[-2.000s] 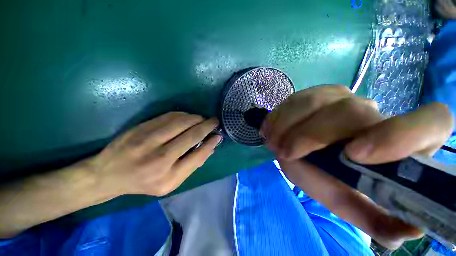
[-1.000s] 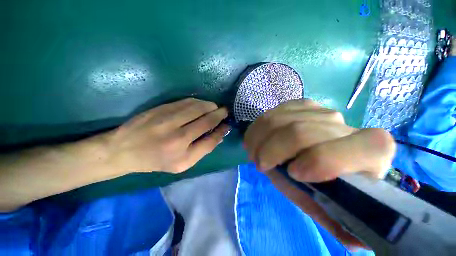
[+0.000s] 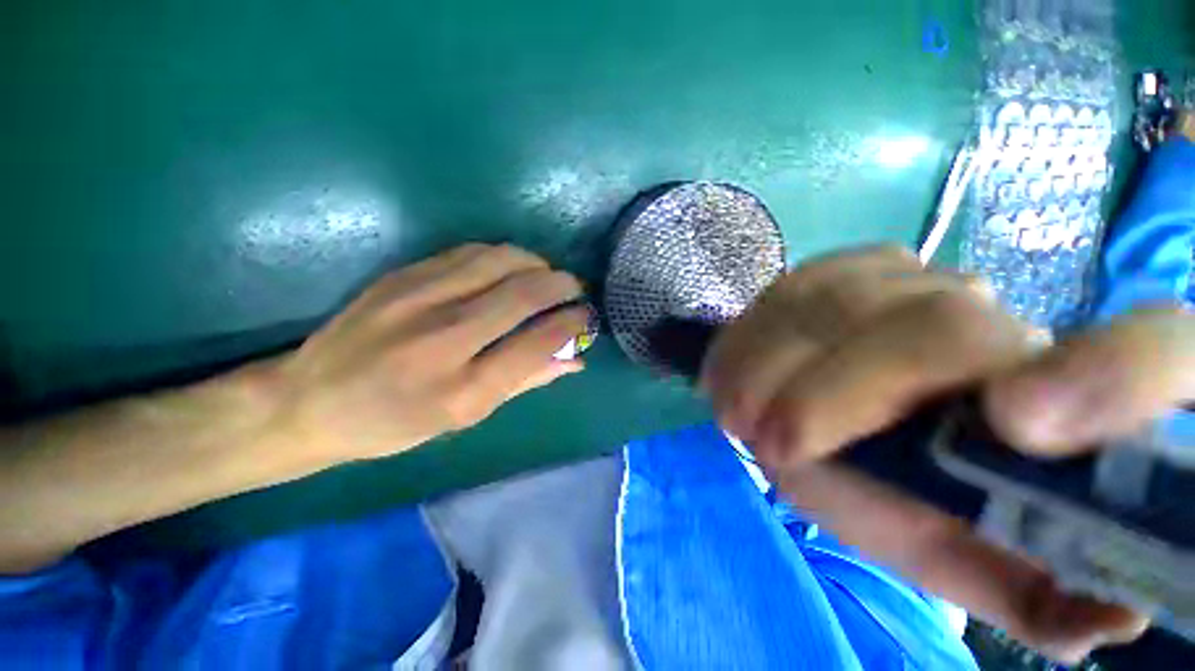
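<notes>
My left hand (image 3: 433, 341) lies on the green mat and pinches a small round module (image 3: 585, 338) between its fingertips; a white and a yellow spot show on it. A round screw dish (image 3: 695, 269) with a silver dotted surface and dark rim lies just right of those fingertips. My right hand (image 3: 891, 380) is blurred and grips the electric screwdriver (image 3: 1101, 524). Its black nose is over the lower part of the dish. The bit tip and any screw on it cannot be made out.
A clear blister tray (image 3: 1042, 177) with rows of shiny pockets lies at the right. A thin pale stick (image 3: 950, 203) lies along its left side. Small silver-black parts (image 3: 1153, 108) are at the far right, near another person's blue sleeve (image 3: 1153, 236).
Since a second ago the screwdriver and my right hand have moved right, and the black nose now shows over the dish. More of the module shows at my left fingertips.
</notes>
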